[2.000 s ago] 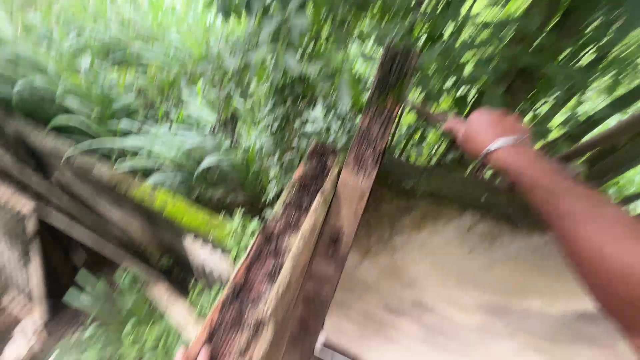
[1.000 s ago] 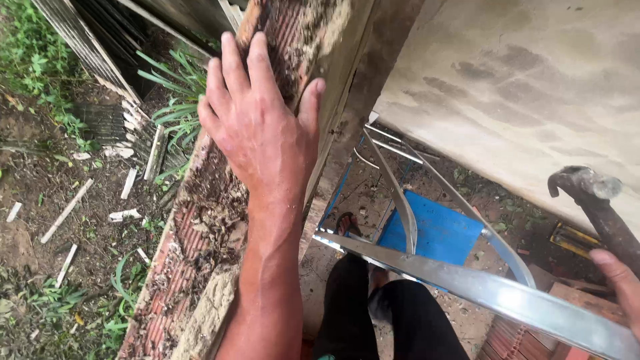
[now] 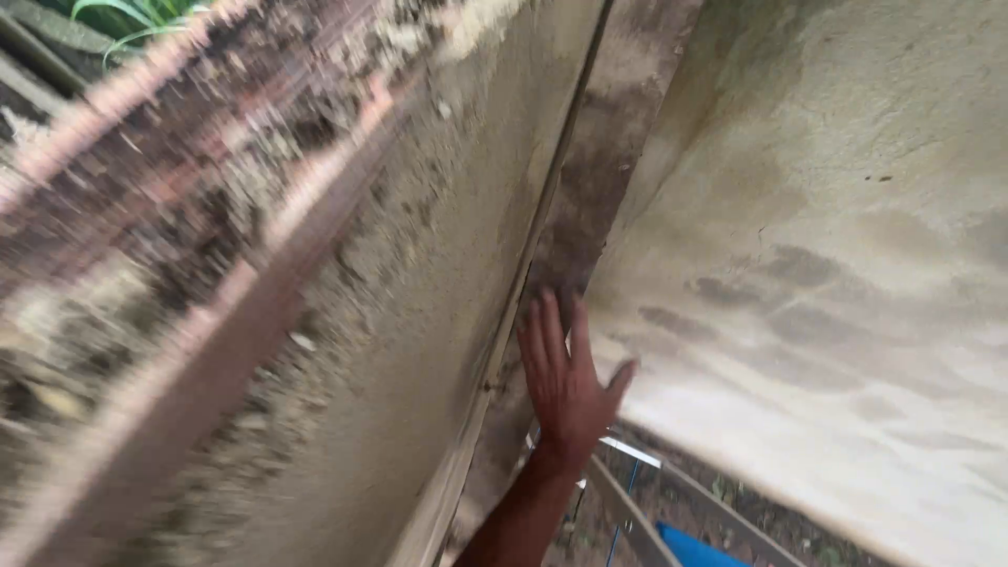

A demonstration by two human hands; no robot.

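Observation:
My left hand (image 3: 568, 378) lies flat with its fingers apart on a dark, weathered wooden board (image 3: 594, 150), its thumb held off to the right. The board runs slantwise along the plastered side of a wall (image 3: 441, 260). To the left of the hand is the wall's rough top of broken hollow clay brick (image 3: 197, 339), covered in crumbled mortar and dirt; it is blurred. My right hand is not in view.
A stained, pale plastered wall (image 3: 827, 260) fills the right side. Below are metal ladder parts (image 3: 630, 512), a blue panel (image 3: 697, 547) and littered ground. Green leaves (image 3: 130, 20) and grey boards (image 3: 35, 71) show at the upper left.
My left hand has moved from the brick top of the wall to the wooden board at its side. My right hand and the hammer, seen one second ago, are out of view. The view has shifted.

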